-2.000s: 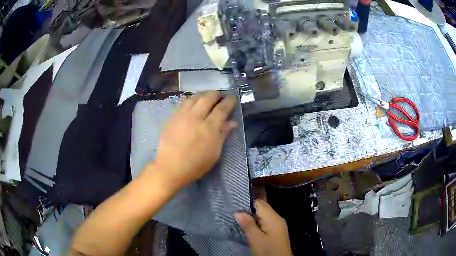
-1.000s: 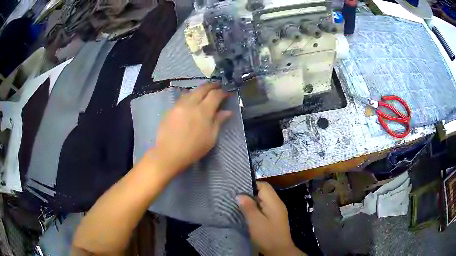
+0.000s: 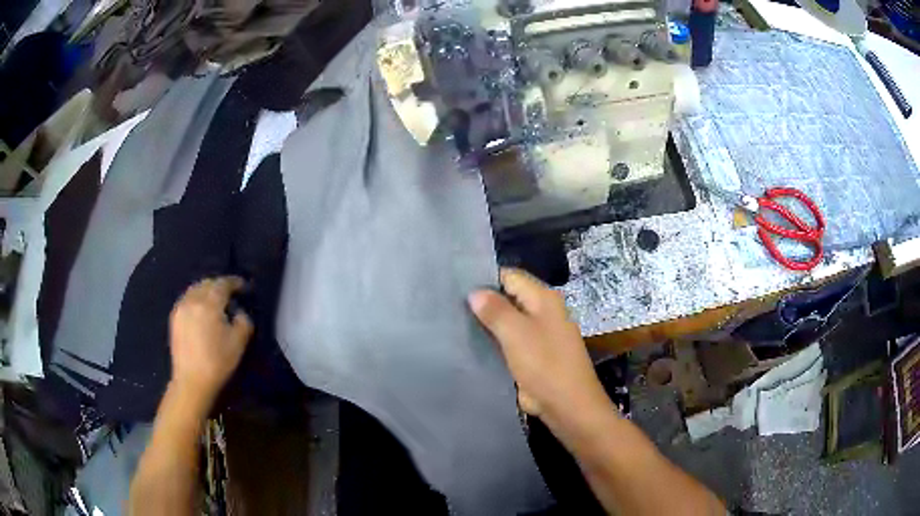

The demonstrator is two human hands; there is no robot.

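Observation:
A large grey panel (image 3: 388, 252) lies under the overlock machine (image 3: 595, 91) and hangs over the table's front edge. Its right edge runs down from the dark needle area (image 3: 474, 136). My right hand (image 3: 530, 338) pinches that edge between thumb and fingers, below the machine. My left hand (image 3: 209, 333) is off the grey panel, over black cloth (image 3: 187, 267) to its left, with fingers curled; whether it grips the black cloth cannot be told. More black cloth shows below the grey panel. The needle itself is hidden.
Red-handled scissors (image 3: 790, 228) lie on pale blue cloth (image 3: 817, 131) right of the machine. Grey and black cut pieces (image 3: 111, 242) overlap at left. The speckled table (image 3: 630, 287) has a brown front edge. Brown cloth is heaped at the back left. White scraps (image 3: 787, 398) lie low right.
The grey panel has moved forward, and a smooth, curved part now lies before me. My left hand has left it and moved left and down. My right hand has moved up the edge.

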